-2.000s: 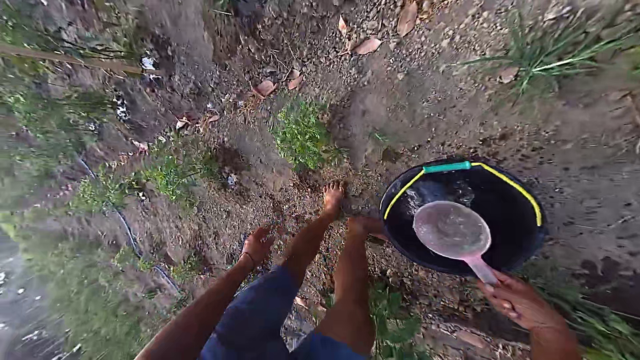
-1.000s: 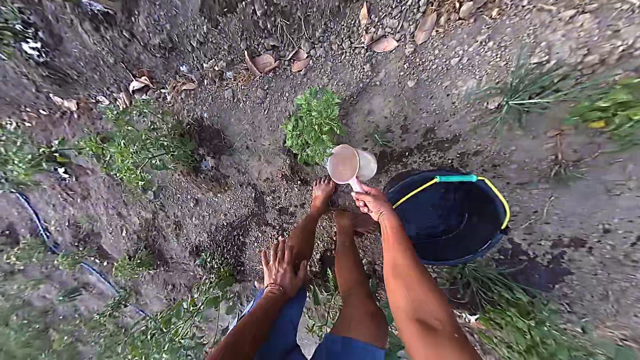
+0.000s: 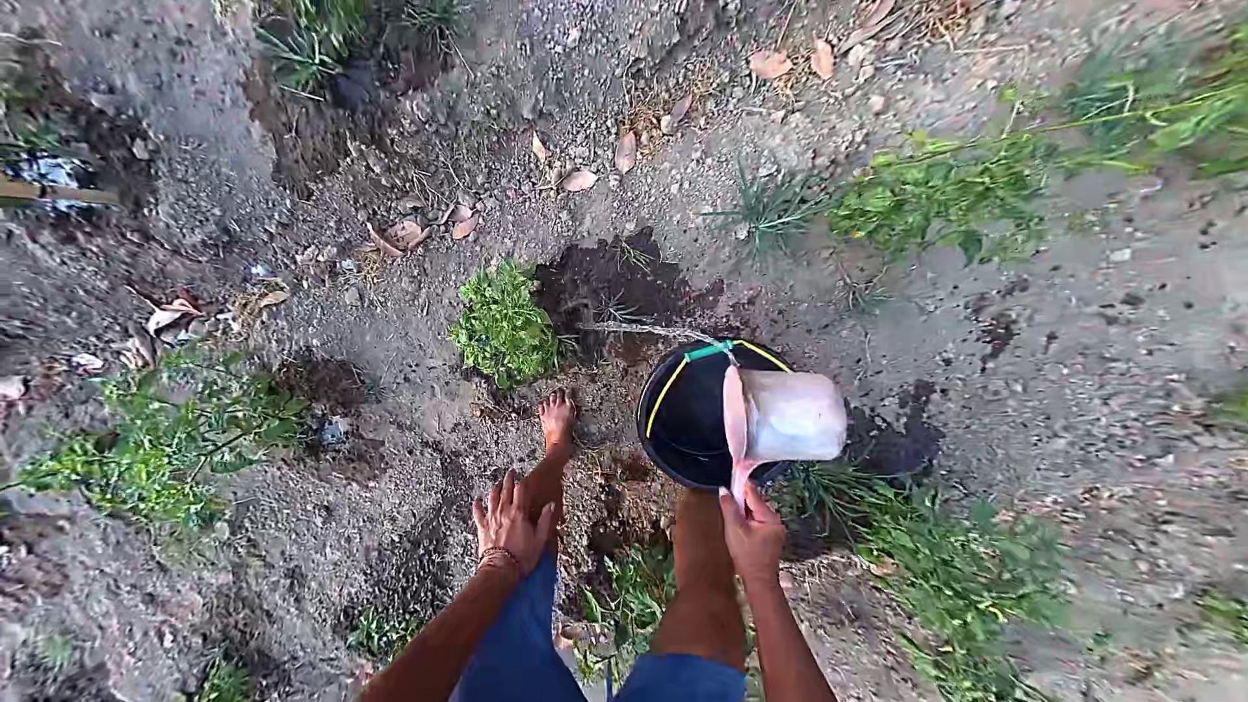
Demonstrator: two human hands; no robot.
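My right hand grips the handle of a pinkish plastic dipper, which is tipped on its side above a black bucket with a yellow wire handle and green grip. A thin stream of water runs leftward from the dipper's rim toward a dark wet patch of soil. Beside that patch grows a small leafy green plant. My left hand rests on my left knee, fingers spread, holding nothing.
My bare foot is just below the small plant. A bushy plant stands at the left, grass tufts above the bucket, and weeds at the lower right. Dry leaves lie on the bare soil.
The dipper in my right hand was upright beside the plant one second ago; it is now tipped, with water flowing out. The bucket is nearer my legs. A dark wet patch shows right of the plant.
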